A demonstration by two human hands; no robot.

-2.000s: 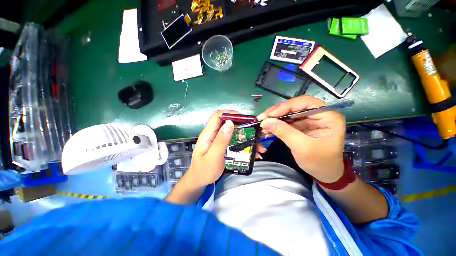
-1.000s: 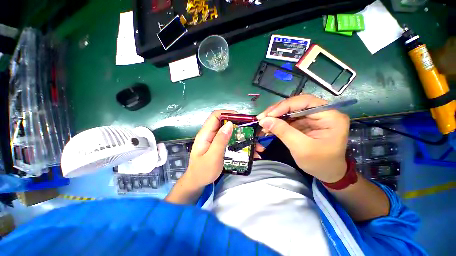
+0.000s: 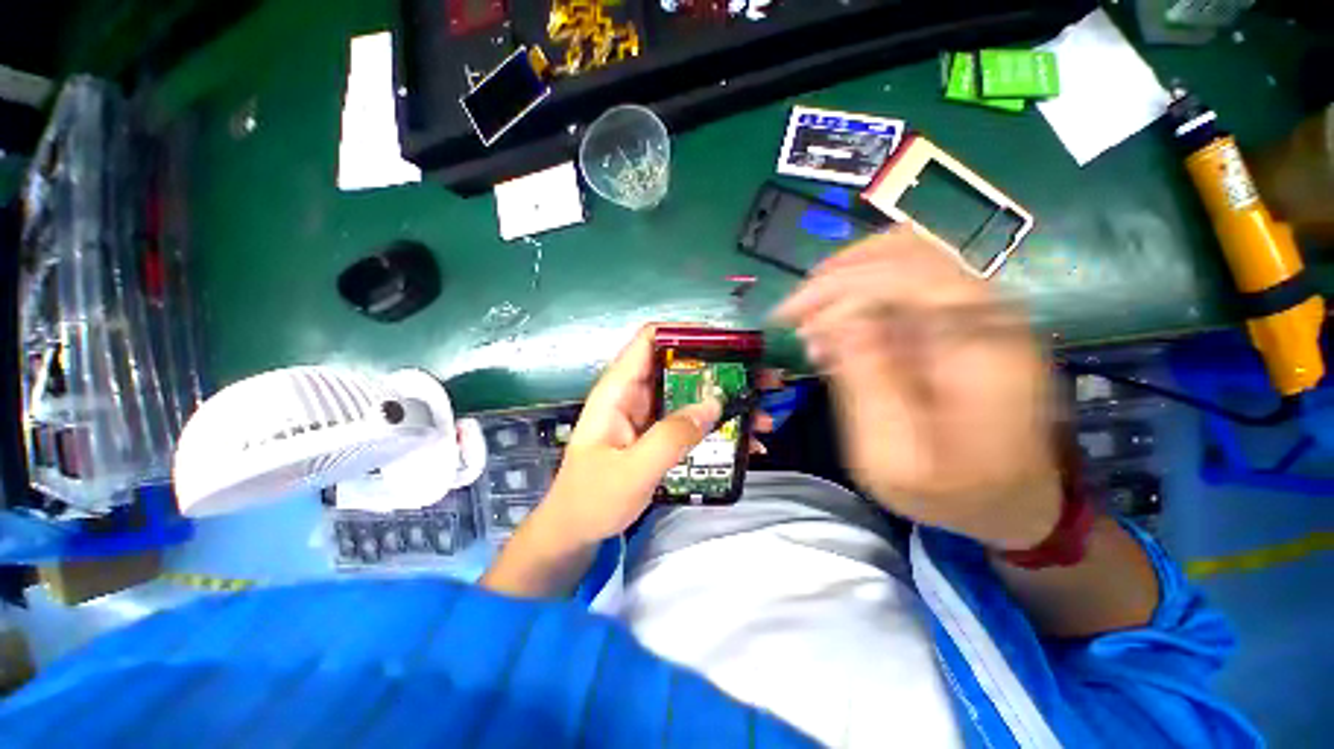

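My left hand [image 3: 622, 454] holds an open phone unit [image 3: 702, 476] over my lap at the bench edge, thumb on its green board [image 3: 688, 384]. The phone has a dark body and a red top end. My right hand [image 3: 929, 388] is raised to the right of the phone, apart from it and strongly blurred. Whether it holds the thin tool cannot be seen. A black rear housing [image 3: 783, 230] with a blue patch, a pale front frame with a red edge [image 3: 1010, 234] and a battery [image 3: 838, 145] lie behind my right hand.
A clear cup of screws [image 3: 626, 157] stands before the black tray [image 3: 702, 73]. A white fan [image 3: 307, 435] is at left, with a black object [image 3: 389, 281] behind it. A yellow electric screwdriver [image 3: 1251, 249] lies at right. Green pads [image 3: 1010, 75] and white paper [image 3: 1105, 95] lie at back right.
My right hand has left the phone, moving up and right, and is now blurred. My left thumb has moved from the phone's upper left edge down onto the board.
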